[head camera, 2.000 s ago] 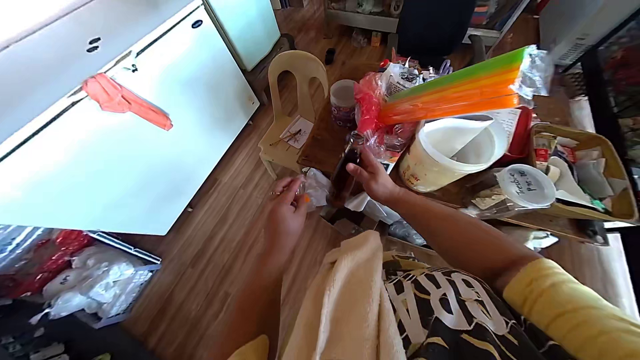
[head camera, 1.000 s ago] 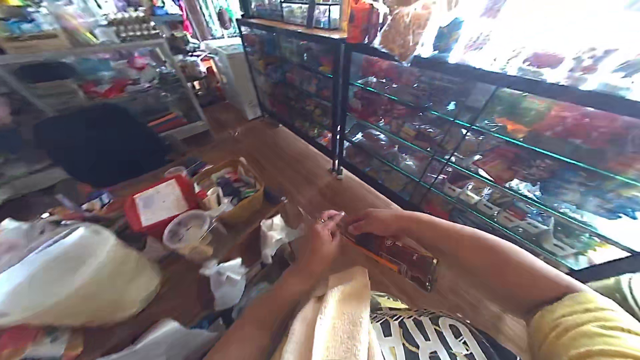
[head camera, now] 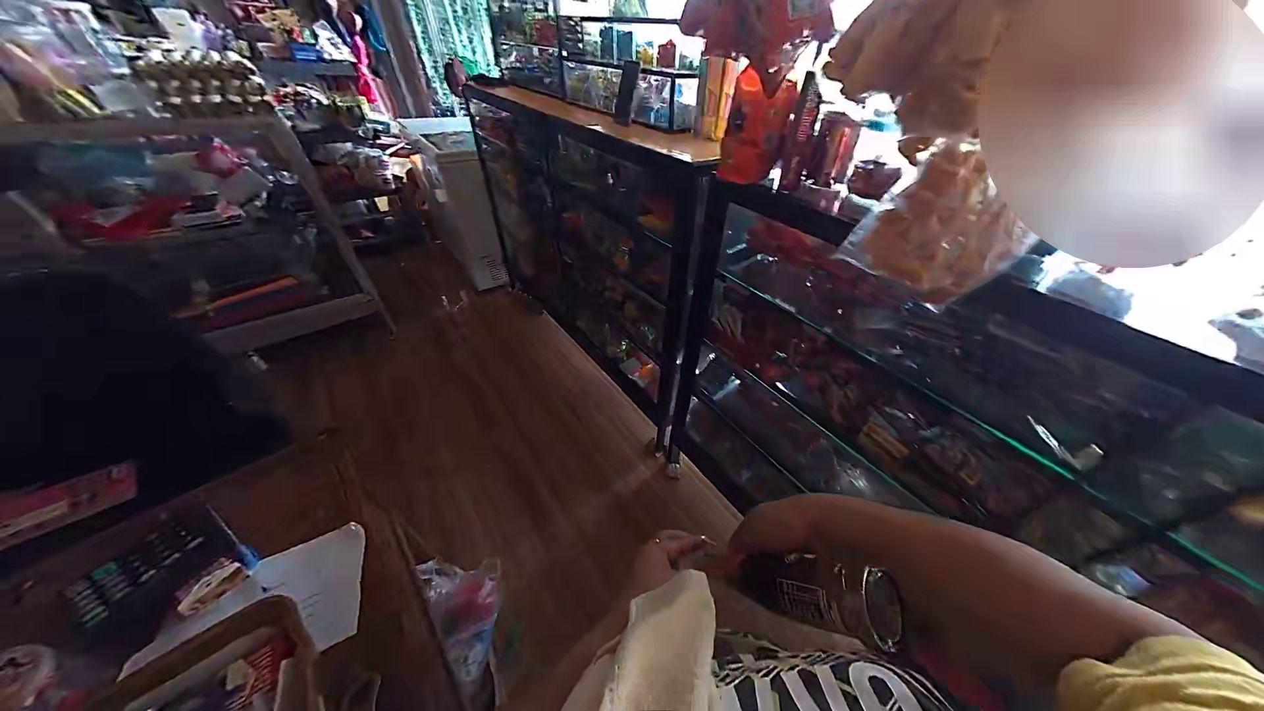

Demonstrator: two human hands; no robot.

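Note:
In the low middle of the head view, my right hand [head camera: 775, 526] is closed around the neck end of a dark glass bottle [head camera: 812, 592]. The bottle lies tilted toward the horizontal, its round base facing right beneath my forearm. My left hand [head camera: 673, 555] is just left of the neck, with its fingertips close to it; blur hides whether they grip anything. A beige cloth [head camera: 671, 632] hangs in front of my body, below both hands, and partly covers my left forearm.
Glass display cases [head camera: 889, 395] run along the right side, with bagged goods on top. A wooden table [head camera: 360, 494] with a basket [head camera: 281, 617] and papers stands at lower left. Beside it hangs a plastic bag [head camera: 464, 607]. A dark chair back [head camera: 118, 365] is at left.
The view has swung far right, from the white freezer and table to the display cases. The bottle, upright-tilted in my right hand two seconds ago, now lies nearly level.

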